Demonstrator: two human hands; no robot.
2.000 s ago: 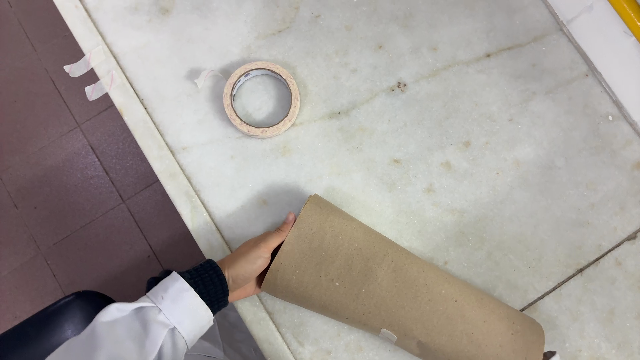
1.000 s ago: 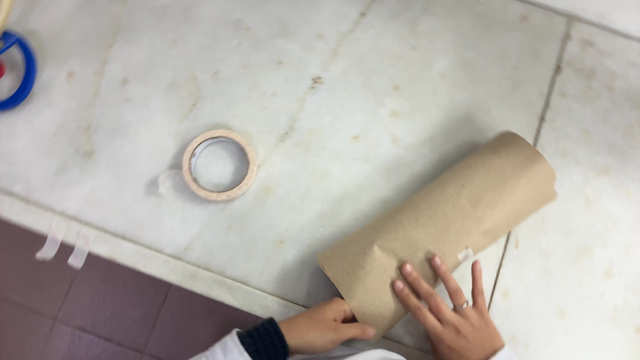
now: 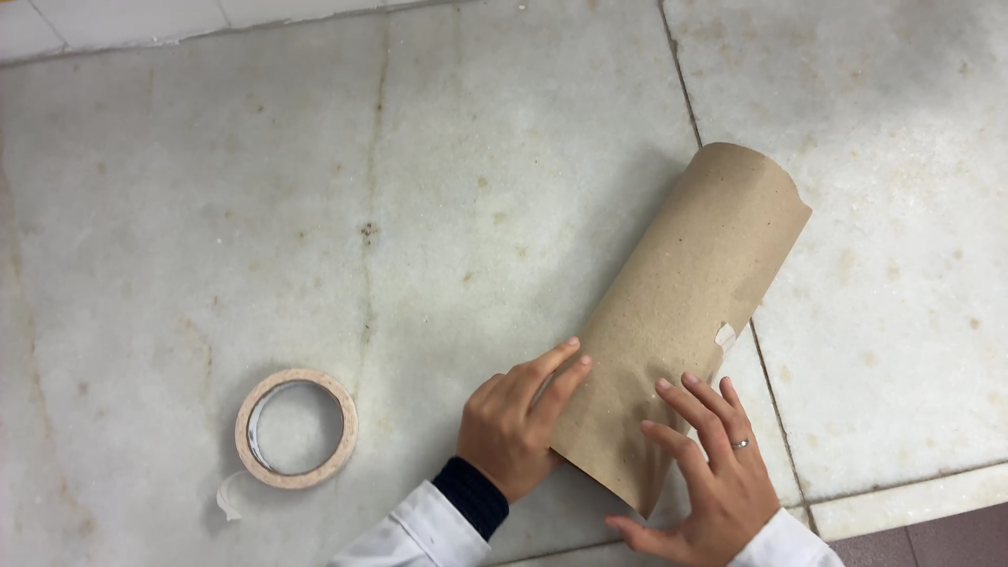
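A rolled tube of brown kraft paper (image 3: 677, 291) lies aslant on the marble countertop, its far end pointing up and right. A small piece of whitish tape (image 3: 725, 337) sticks at its right edge. My left hand (image 3: 516, 417) holds the tube's near left side, two fingers on top and the thumb hidden. My right hand (image 3: 705, 472), with a ring on one finger, has its fingers spread at the near right edge, fingertips at the paper, thumb apart near the lower corner. A roll of masking tape (image 3: 344, 429) lies flat at the lower left, its loose end curling out.
The marble countertop (image 3: 472, 197) has a dark seam running under the tube. A white tiled wall base (image 3: 142, 27) borders it at the upper left. Its front edge (image 3: 913, 500) shows at the lower right, with dark floor tiles beyond.
Two seconds ago only my left hand showed, at the tube's end; my right hand has since come to its near right side. My left fingers have moved on top of the paper. The view has turned considerably.
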